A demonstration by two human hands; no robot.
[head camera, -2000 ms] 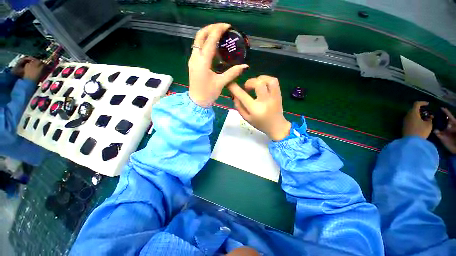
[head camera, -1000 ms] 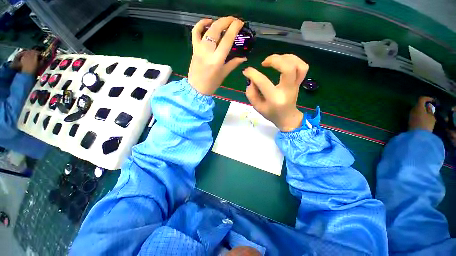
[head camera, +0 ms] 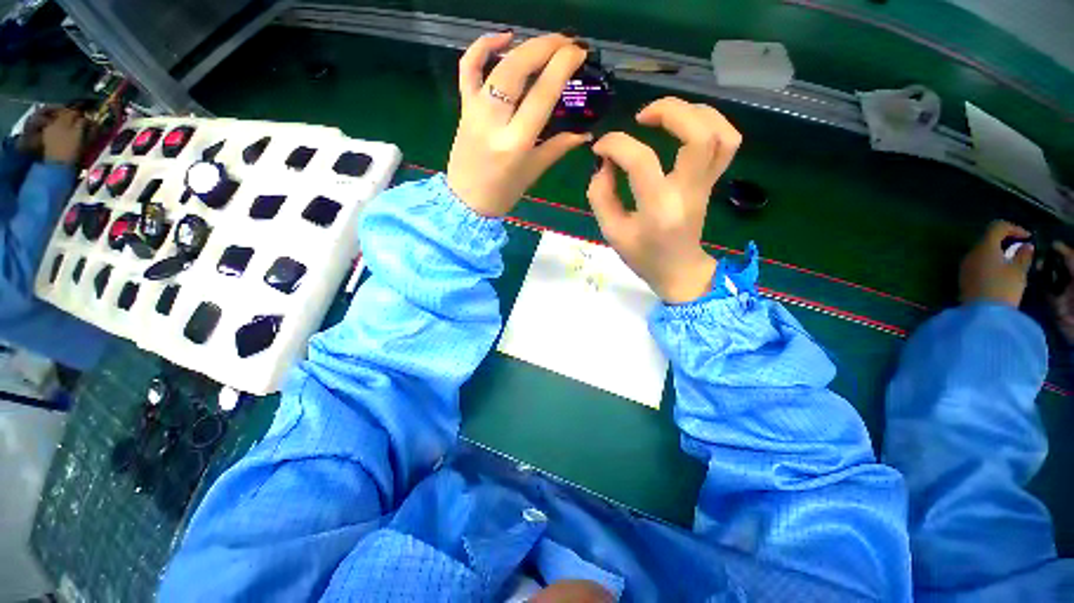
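My left hand (head camera: 509, 127) holds a round black smartwatch unit (head camera: 579, 99) up by its edge, with small white and pink text lit on its screen. My right hand (head camera: 660, 194) is raised just to the right of it, not touching it, fingers curled and apart. A small dark spot shows at its fingertip; I cannot tell what it is. A white paper sheet (head camera: 589, 330) with small yellowish marks lies on the green surface below my hands. Another round dark unit (head camera: 747, 194) lies on the green belt to the right of my right hand.
A white foam tray (head camera: 324, 253) with red-faced and black units is at the left. A dark grid tray with round units is lower left. A white block (head camera: 754, 65) and a white holder (head camera: 901, 116) sit on the metal rail. Another person's hands work at the far right; others show far left.
My right hand's finger was at the unit's lower edge and has drawn away to the right. My left hand has moved slightly up and right with the unit.
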